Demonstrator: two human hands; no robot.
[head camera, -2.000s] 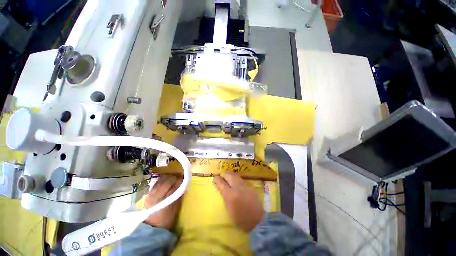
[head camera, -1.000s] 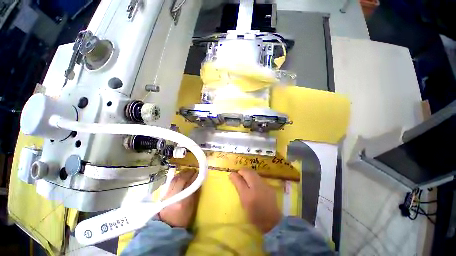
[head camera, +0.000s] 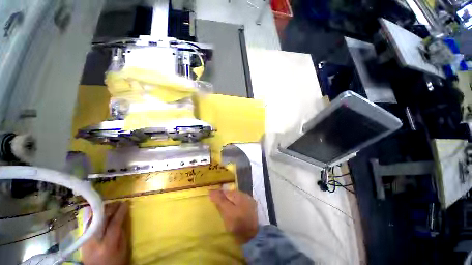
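Observation:
A yellow garment panel lies in front of me, its far edge along the marked guide bar, an orange-brown strip with black handwriting. My left hand is at the panel's left side, partly behind the white lamp neck; its grip is unclear. My right hand has thumb and fingers closed at the panel's far right corner, just below the bar. A silver clamp unit stands beyond the bar, with crinkled plastic-wrapped yellow cloth on top. More yellow cloth spreads beneath it.
The white sewing machine head is at the left, blurred. The curved lamp neck crosses near my left hand. A control screen stands right of the white tabletop. An orange bin and other workstations are farther off.
The view has turned right, so machine and cloth sit farther left. My hands have moved apart: the right to the panel's far right corner, the left to its left side.

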